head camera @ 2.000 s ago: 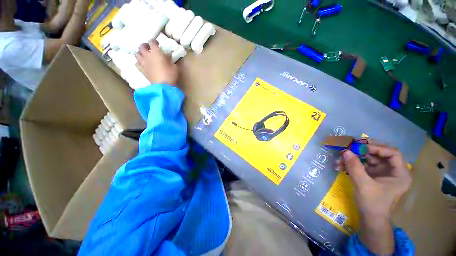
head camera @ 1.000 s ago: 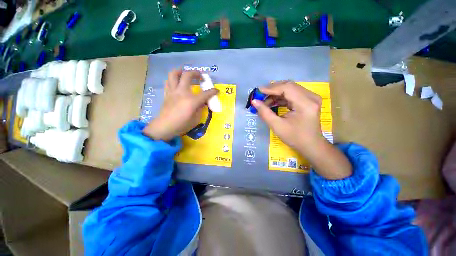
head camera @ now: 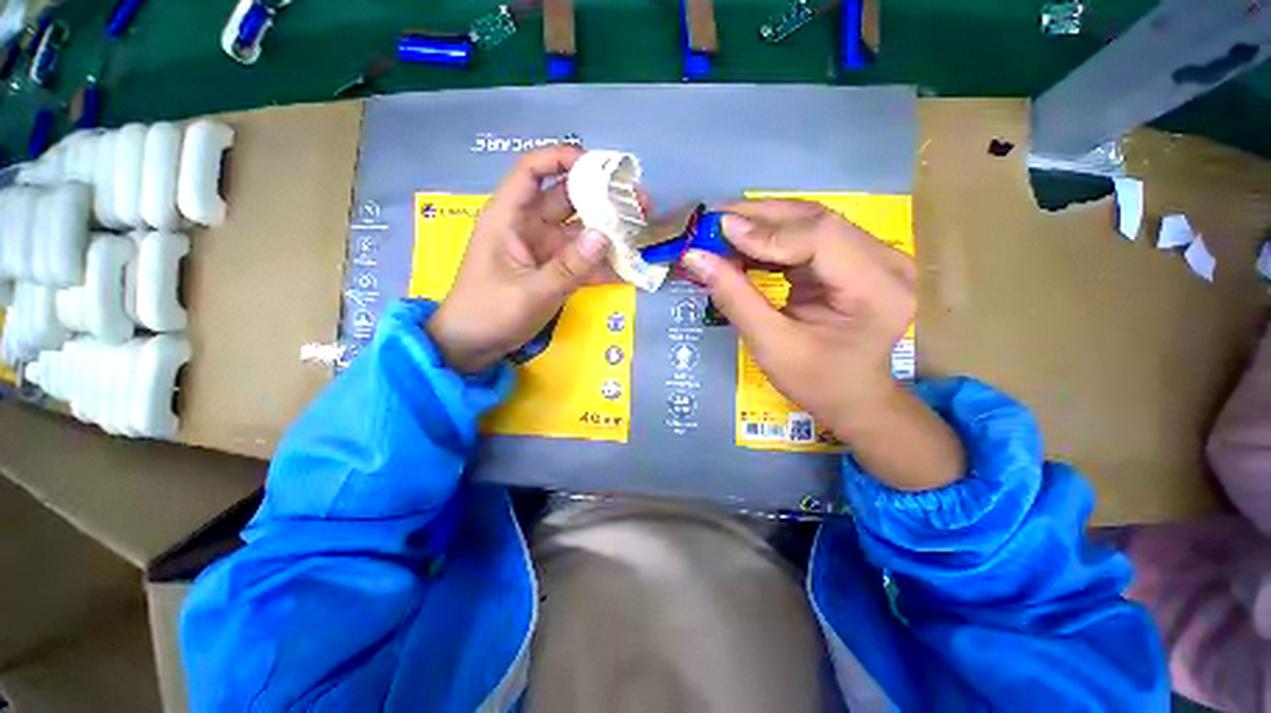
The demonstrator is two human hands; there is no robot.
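Observation:
My left hand holds a white curved housing shell, its hollow side turned to the right. My right hand pinches a blue battery assembly between thumb and fingers. A thin blue part reaches from it to the lower end of the shell. Red wire shows at the battery, and a bit of green board shows below the right fingers. Both hands are above the printed carton sheet. Whether the battery touches the shell is hard to tell.
Stacked white housings lie at the left. An open cardboard box is below them. Blue batteries and boards lie on the green conveyor. A grey metal bracket and paper scraps are at right. A pink sleeve shows at lower right.
My left hand went from the housing stack to the middle with a shell, now turned hollow side right. My right hand brought the battery beside it. The view has swung round.

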